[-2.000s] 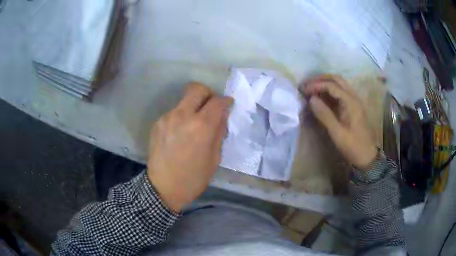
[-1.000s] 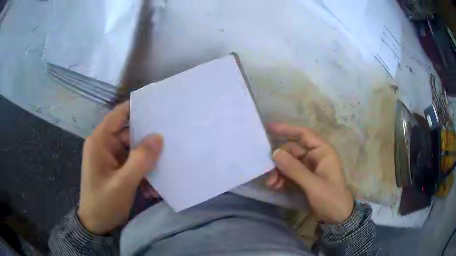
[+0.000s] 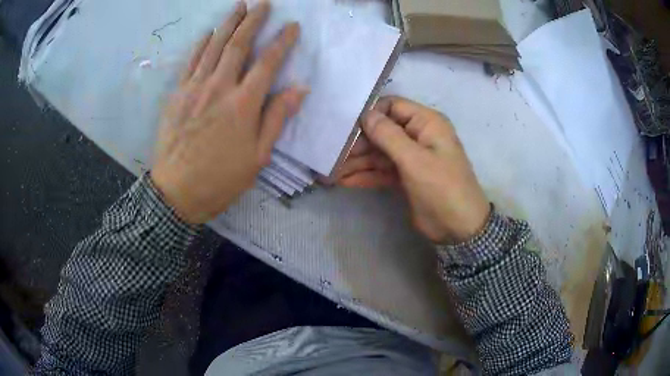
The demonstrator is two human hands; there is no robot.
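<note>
A stack of white pieces (image 3: 341,81) lies at the upper left of the table, with its layered edges showing at the lower corner. The top piece is flat and smooth, with a thin brownish edge along its right side. My left hand (image 3: 220,110) lies flat on top of the stack, fingers spread. My right hand (image 3: 419,161) is at the right edge of the top piece, thumb and fingers closed on that edge. The fingertips under the edge are partly hidden.
A brown stack (image 3: 459,29) lies at the top centre. Loose white pieces (image 3: 573,95) with dark lines lie at the upper right. The dark iron (image 3: 621,301) rests at the lower right, beside a yellow-handled tool (image 3: 652,316). The table edge (image 3: 323,283) curves in front of me.
The white piece held over the table's front edge has moved up and left onto the stack. My left hand has let go and flattened on it. The view has shifted left, showing the brown stack.
</note>
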